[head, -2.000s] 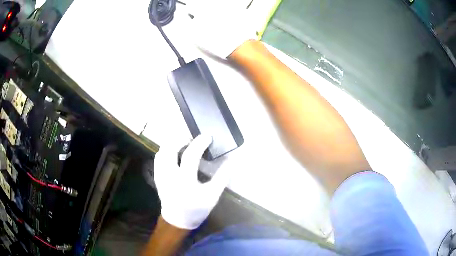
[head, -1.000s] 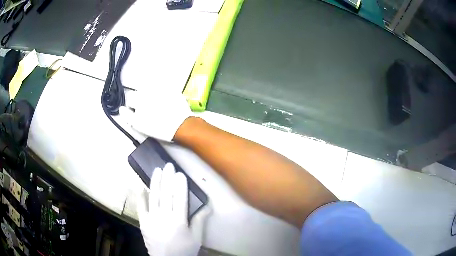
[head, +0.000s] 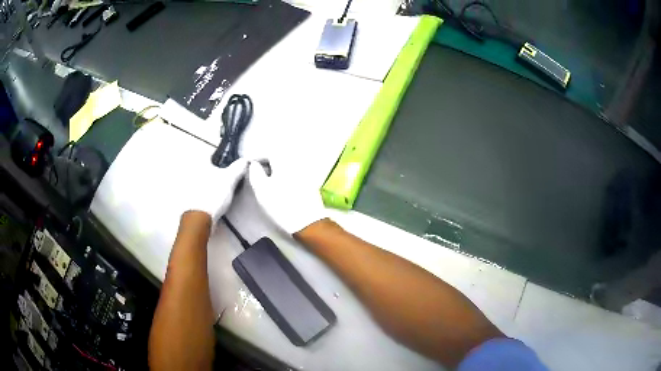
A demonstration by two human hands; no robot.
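A black power adapter [head: 284, 291] lies flat on the white surface in front of me. Its cord runs up under my hands to a bundled loop of output cable [head: 233, 124] beyond them. My left hand [head: 205, 187], in a white glove, and my right hand [head: 272, 192], also in a white glove, meet at the near end of the cable bundle, with fingers closed around it. The gloves blend into the white surface, and the gripped part of the cord is hidden.
A lime-green strip [head: 380, 116] edges the dark green conveyor belt [head: 500, 159] on the right. Another adapter [head: 336, 43] lies at the back. The test fixture [head: 83, 290] is at lower left, with a red-lit scanner [head: 32, 148] above it.
My left hand has left the adapter and moved forward to the cord beside my right hand. The view has shifted, showing more of the far surface and a second adapter.
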